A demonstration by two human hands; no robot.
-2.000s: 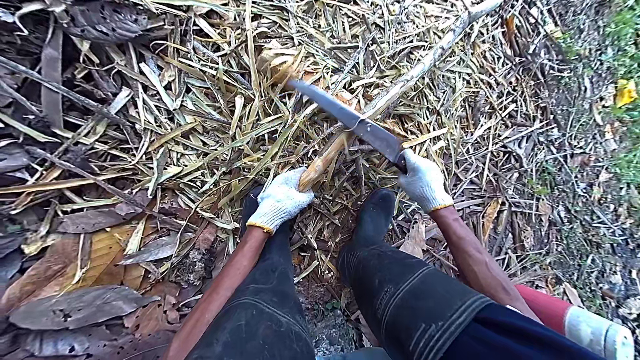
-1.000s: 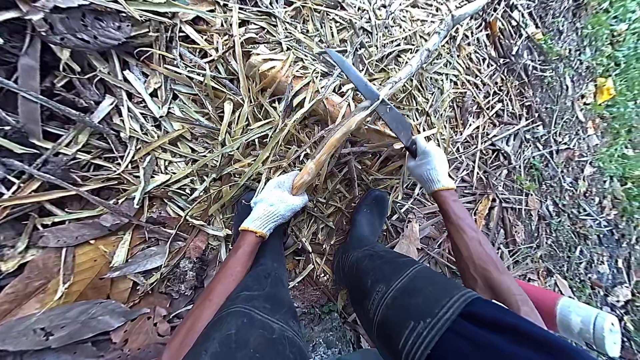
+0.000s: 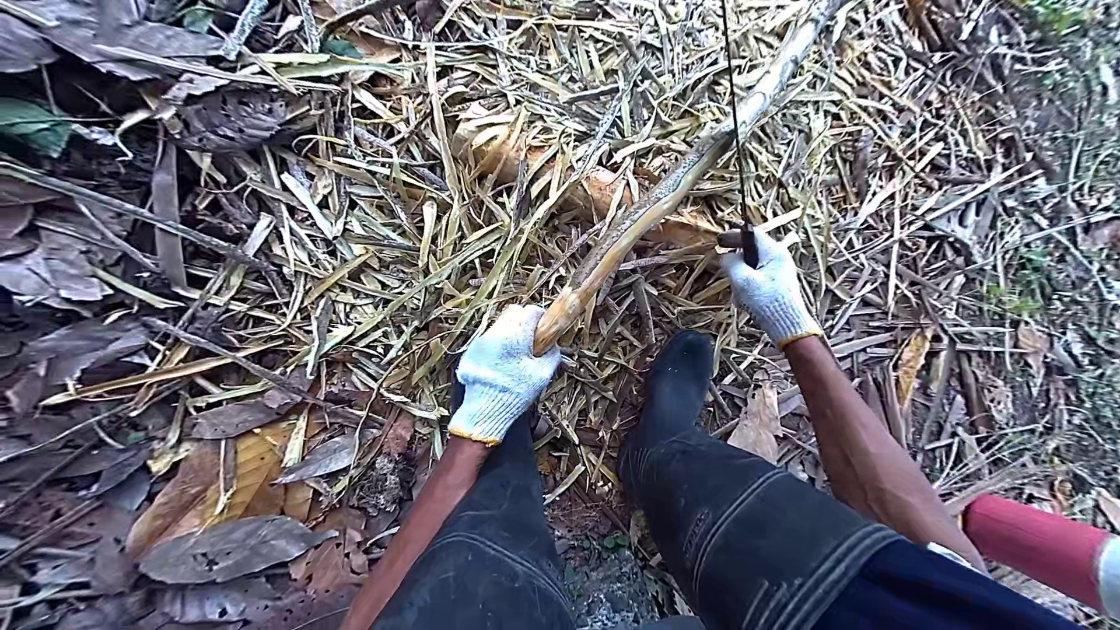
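My left hand (image 3: pixel 507 372), in a white knit glove with a yellow cuff edge, grips the near end of a long wooden pole (image 3: pixel 678 182). The pole slants up to the right, pale and peeled near the hand, with rougher grey bark farther along. Gloved the same way, my right hand (image 3: pixel 766 280) is closed on the dark handle of a machete (image 3: pixel 737 114). Its blade points up and away, seen nearly edge-on, and crosses the pole in this view; whether it touches cannot be told. Behind the pole, a thicker chopped log (image 3: pixel 577 188) lies among the shavings.
Bark and wood shavings (image 3: pixel 385 227) cover the ground around the pole. Dry brown leaves (image 3: pixel 236 547) and thin twigs lie at left. My dark rubber boot (image 3: pixel 678 381) stands between my hands. A red and white cylindrical object (image 3: pixel 1032 542) is at lower right, beside my forearm.
The machete has turned from slanting up to the left, its broad side showing, to upright and edge-on. My left hand has kept its hold on the pole's end.
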